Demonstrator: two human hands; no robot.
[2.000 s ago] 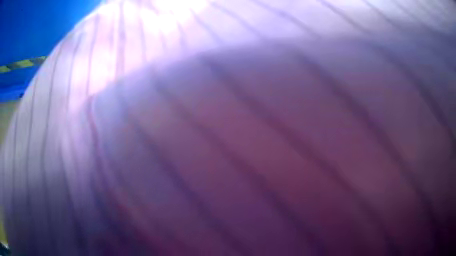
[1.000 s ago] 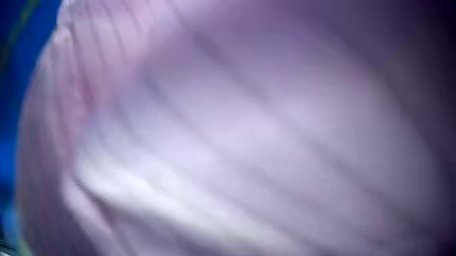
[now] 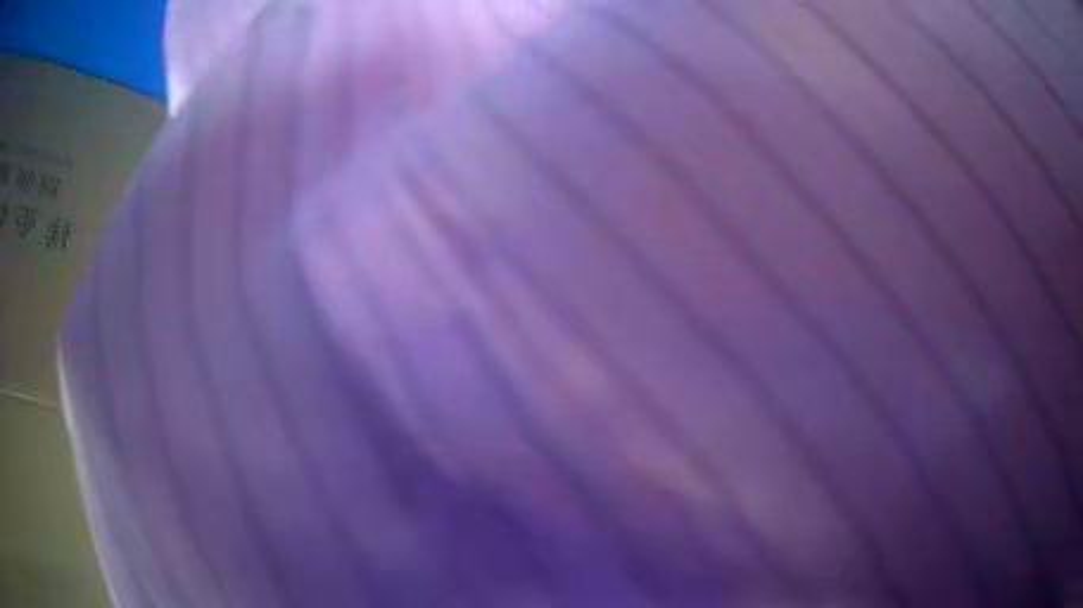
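Observation:
A pink-lilac smock [image 3: 665, 273] with thin dark parallel stripes fills most of the head view, close to the lens and a little blurred. A fold runs from the upper middle down towards the lower middle. Neither my left hand nor my right hand is in view. What lies behind the cloth is hidden.
A brown cardboard carton [image 3: 59, 297] with dark printed characters, seen upside down, stands along the left edge, partly covered by the cloth. Above it, at the top left, is the bright blue floor [image 3: 95, 36].
The carton now shows at the left, where mostly blue floor was visible before. The yellow marking line has left the view. The cloth has shifted and its folds have changed.

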